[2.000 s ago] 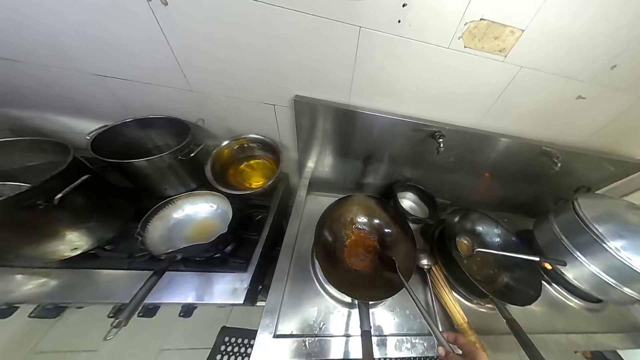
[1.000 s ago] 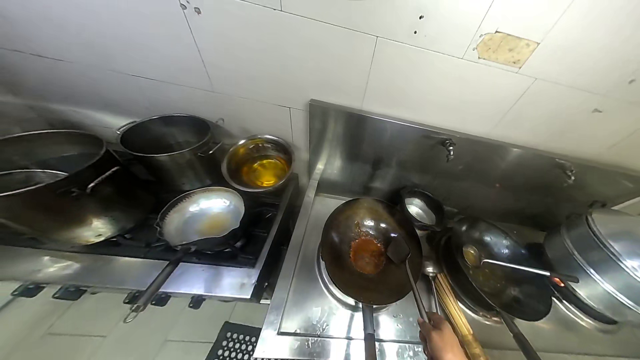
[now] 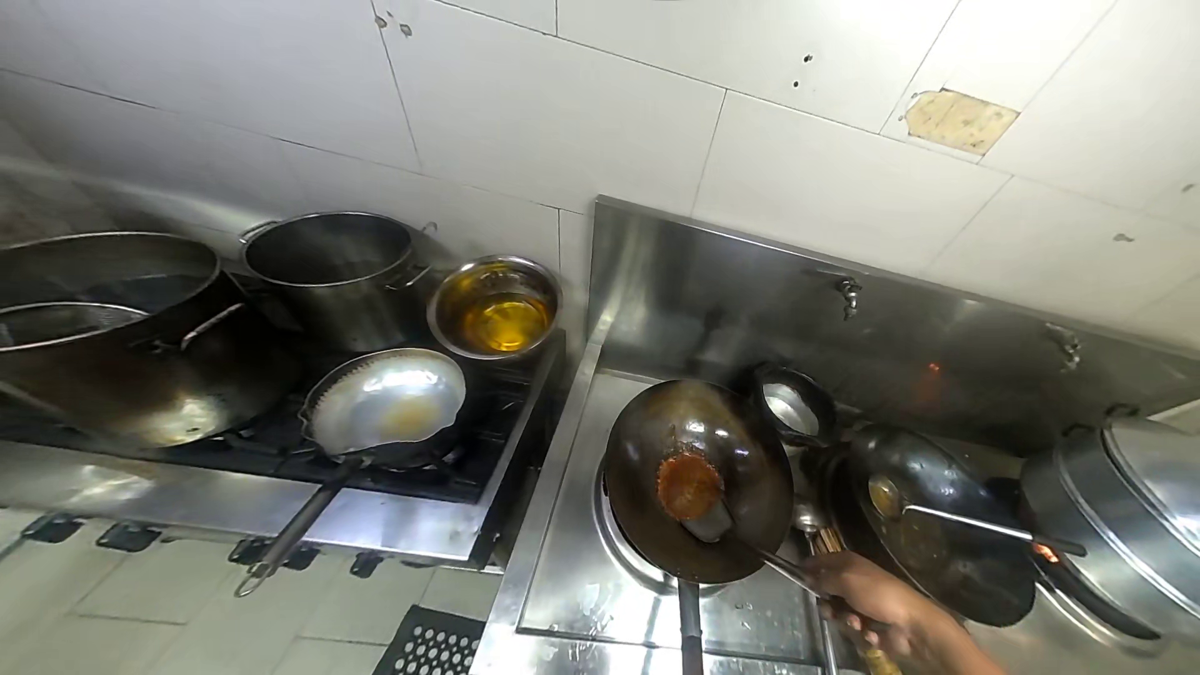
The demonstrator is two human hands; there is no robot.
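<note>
My right hand grips the handle of a metal wok spatula. The spatula's blade lies in a dark wok, at the lower right edge of a red-brown sauce. The wok sits on a round burner with its handle pointing toward me. Beneath and beside my hand lie a ladle and a bamboo brush. My left hand does not show.
Right stand a second wok with a ladle and a large steel pot. Behind is a small pan. Left are a frying pan, a bowl of yellow oil and deep pots. Taps project from the backsplash.
My right hand has moved up toward the wok. The spatula blade, at the wok's right side one second ago, now touches the sauce's edge lower down.
</note>
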